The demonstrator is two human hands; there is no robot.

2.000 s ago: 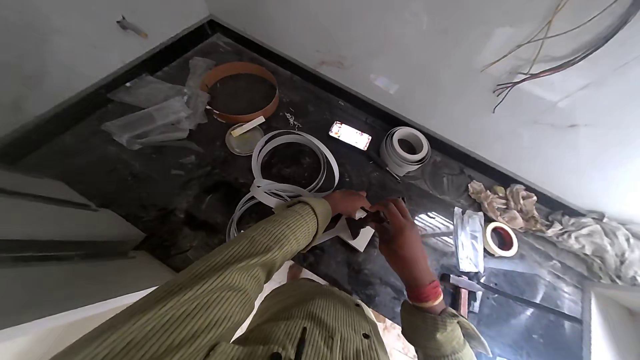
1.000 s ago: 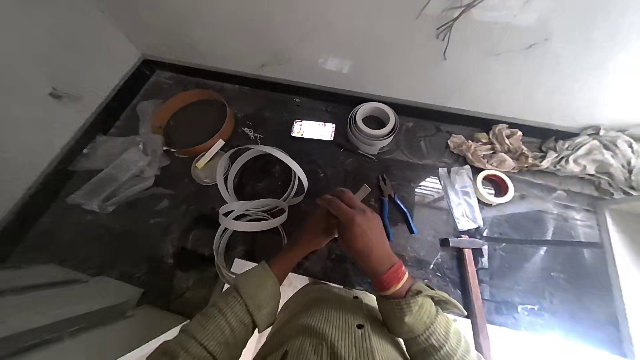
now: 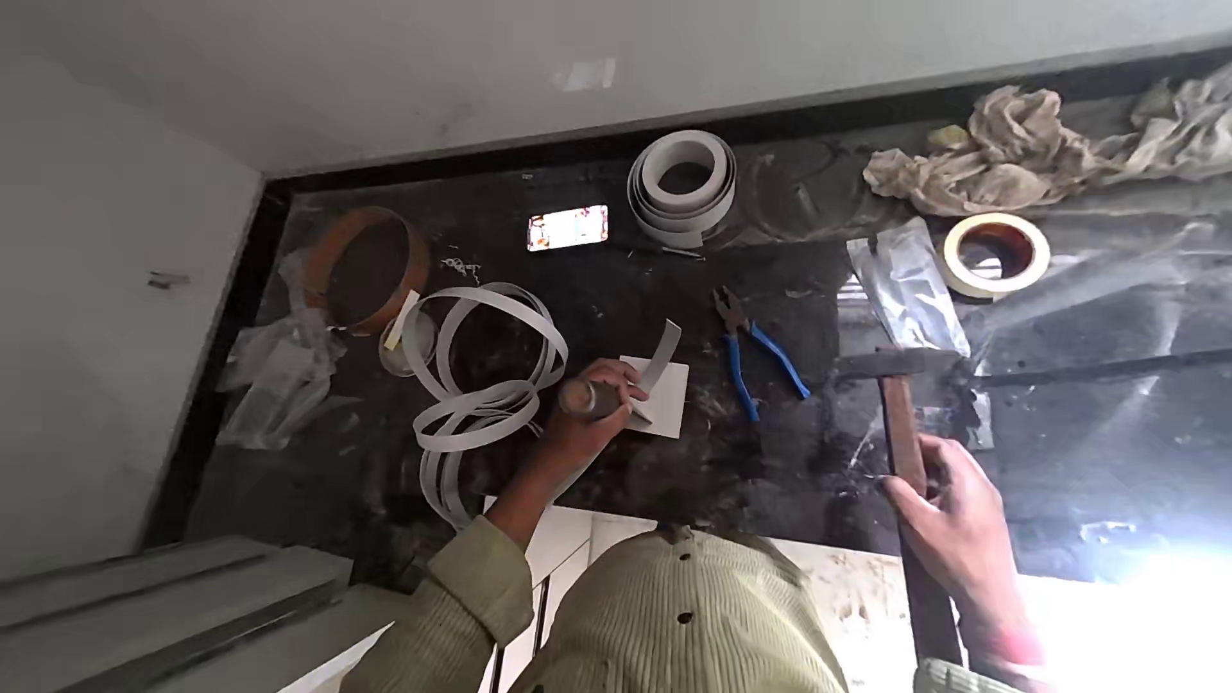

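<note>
My left hand [image 3: 589, 416] grips a short tool with a round-ended handle [image 3: 589, 398], probably a chisel, its flat tip down on a small white square piece [image 3: 670, 390]. The end of a light edge-banding strip [image 3: 662, 354] lies across that piece. Loose loops of the strip [image 3: 481, 416] lie left of my hand. At the right, my right hand [image 3: 948, 510] is closed around the wooden handle of a hammer [image 3: 902, 423], its dark head pointing away from me. Combination pliers with blue handles [image 3: 751, 351] lie between my hands.
Along the back of the dark countertop [image 3: 808, 221] are a lit phone [image 3: 568, 228], a grey banding roll [image 3: 683, 183] and crumpled cloth [image 3: 1001, 159]. Masking tape [image 3: 996, 255] and a plastic packet [image 3: 910, 284] lie right. A brown band roll [image 3: 409, 279] and plastic wrap [image 3: 284, 371] lie left.
My hands, together a second ago, have parted. My right hand has moved right and taken hold of the hammer; my left hand now holds the round-handled tool over the white piece.
</note>
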